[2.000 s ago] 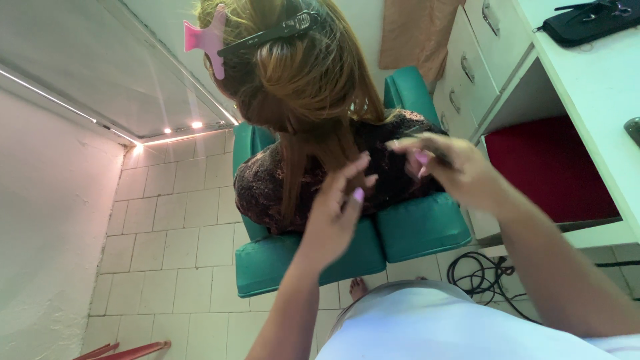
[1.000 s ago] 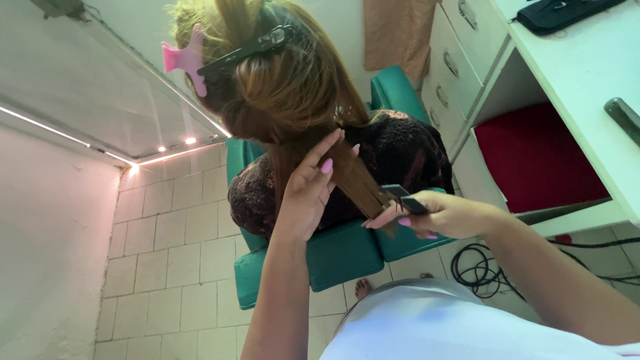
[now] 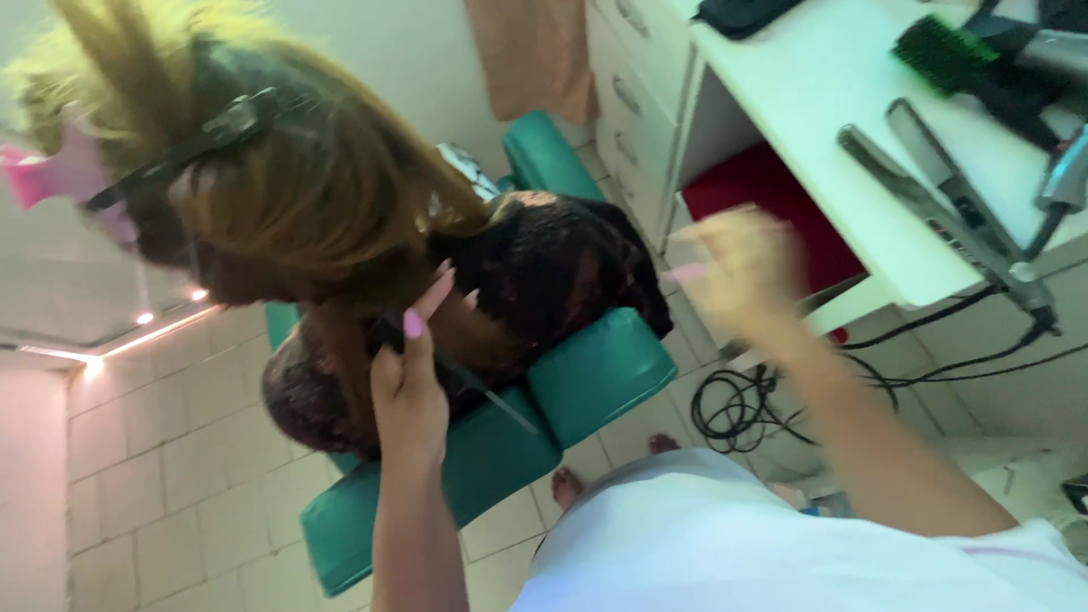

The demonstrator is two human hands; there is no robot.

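A person with long blond-brown hair (image 3: 289, 187) sits in a green padded chair (image 3: 603, 353), back towards me. Black-and-clear and pink hair clips hold the upper hair: a dark clip (image 3: 195, 144) and a pink claw clip (image 3: 68, 170). My left hand (image 3: 416, 365) is at the nape, its fingers around a dark comb with a thin tail (image 3: 489, 391), against a loose lock of hair (image 3: 480, 331). My right hand (image 3: 739, 268), blurred, is in the air between the chair and the white desk; no tool shows in it, and its fingers look partly curled.
On the white desk (image 3: 816, 76) at the right lie a flat iron (image 3: 952, 212), a green-bristled round brush (image 3: 943, 55) and a black case (image 3: 748, 13). Below are a red cushion (image 3: 765, 195) and coiled black cables (image 3: 739, 408) on the tiled floor. Drawers (image 3: 633, 110) stand behind.
My right hand has moved right, away from the hair, where it held a dark comb one second ago. The comb is now in my left hand. The view has shifted towards the desk.
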